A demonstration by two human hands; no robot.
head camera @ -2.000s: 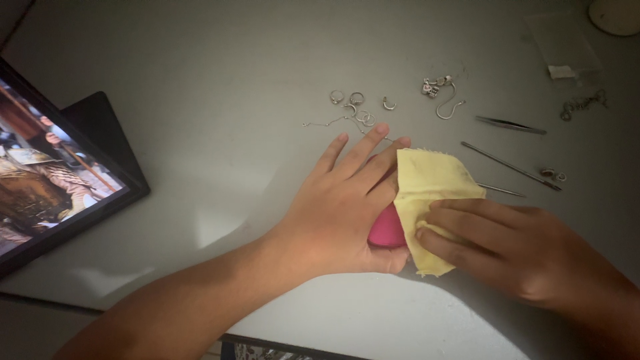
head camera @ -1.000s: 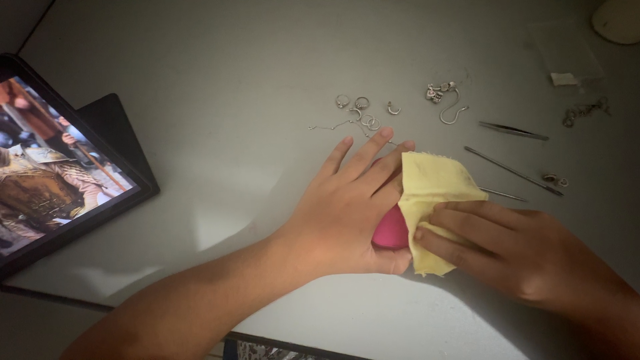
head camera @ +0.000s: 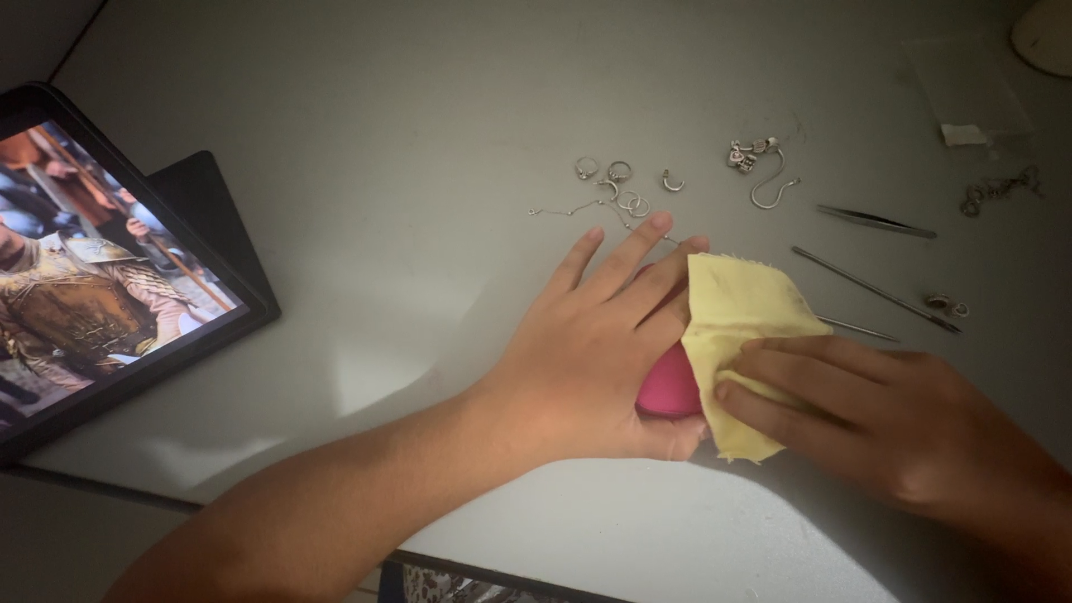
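My left hand point(head camera: 586, 360) is spread over a smooth pink object point(head camera: 670, 385) and grips it between thumb and fingers; most of it is hidden. A yellow cloth point(head camera: 737, 301) with frayed edges lies over its right side. The fingers of my right hand point(head camera: 863, 410) press and pinch the cloth against it. What lies beneath the cloth cannot be seen. Just beyond my left fingertips are a thin silver chain point(head camera: 578, 208), several rings point(head camera: 620, 172) and a small hoop earring point(head camera: 672, 181). A silver charm bracelet point(head camera: 780, 172) rests farther right.
Right of the cloth lie metal tweezers point(head camera: 875, 221), a thin metal rod tool point(head camera: 875, 289), another pointed tool point(head camera: 863, 328) and small charms point(head camera: 946, 303). Farther back are a dark chain point(head camera: 1001, 191) and a clear plastic bag point(head camera: 967, 88). A tablet point(head camera: 251, 314) stands at left; the table's edge point(head camera: 502, 578) runs near me.
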